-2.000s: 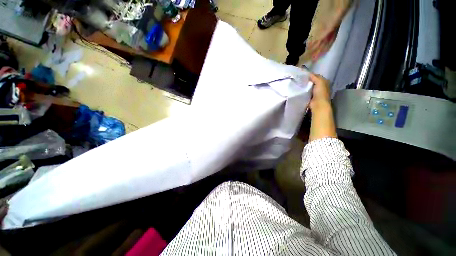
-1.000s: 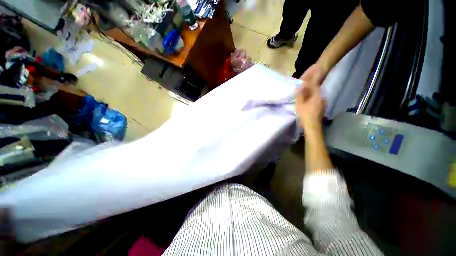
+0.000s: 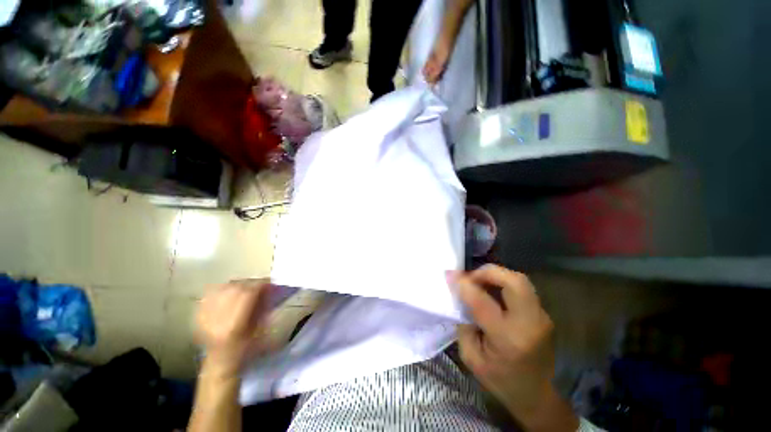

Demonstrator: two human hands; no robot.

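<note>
A large white paper sheet (image 3: 372, 202) hangs in front of me, its far end narrowing toward the plotter. My left hand (image 3: 235, 322) is blurred and closed at the sheet's near left edge. My right hand (image 3: 505, 325) pinches its near right edge between thumb and fingers. A folded-under flap of the sheet shows below the near edge, against my striped shirt. Another person's hand (image 3: 434, 66) holds the far end.
The plotter (image 3: 562, 131) stands at the upper right, a waste basket (image 3: 480, 232) below it. An orange-brown desk (image 3: 203, 93) is at the upper left. A pink bundle (image 3: 292, 110), red bag (image 3: 258, 135) and blue bag (image 3: 55, 312) lie on the floor.
The view has turned toward the other person. My left hand has come in from the far left, and my right hand has left the far end for the near edge. The other person now holds the far end.
</note>
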